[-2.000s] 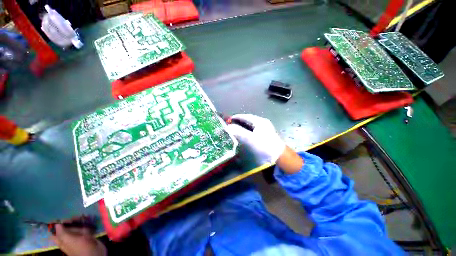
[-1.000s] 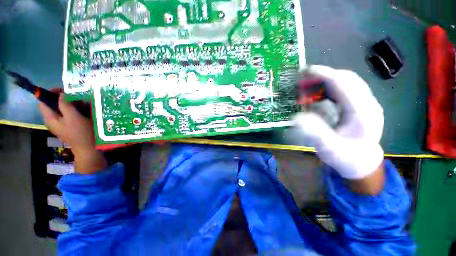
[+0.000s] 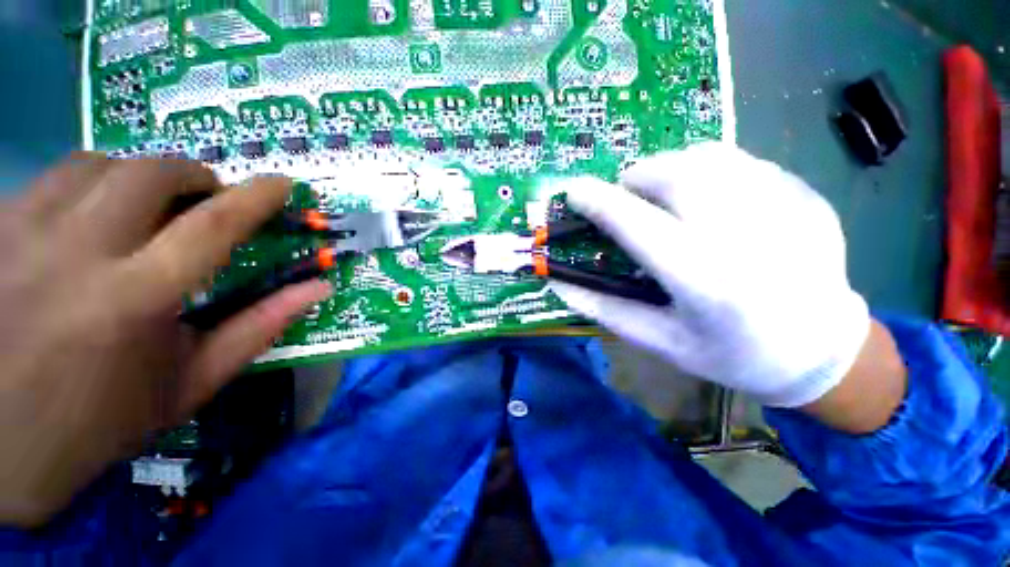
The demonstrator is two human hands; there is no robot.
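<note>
A large green circuit board (image 3: 426, 89) lies solder side up in front of me, its near edge close to my blue smock. My bare left hand (image 3: 144, 299) is shut on diagonal cutters (image 3: 371, 232), with orange bands and short silver jaws over the lower middle of the board. My white-gloved right hand (image 3: 731, 266) is shut on a second pair of cutters (image 3: 495, 253), jaws pointing left. The two sets of jaws are close together, tips facing each other. Whether the tips touch the board cannot be told. My hands hide parts of the board's lower half.
A black anti-static brush (image 3: 871, 119) lies on the dark green bench (image 3: 792, 94) to the right. A red cushion (image 3: 970, 188) is at the far right. Small specks are scattered on the bench near the brush.
My view has turned down to the board. Both hands have moved in over the board from its sides, and the two cutters have come together over its lower middle.
</note>
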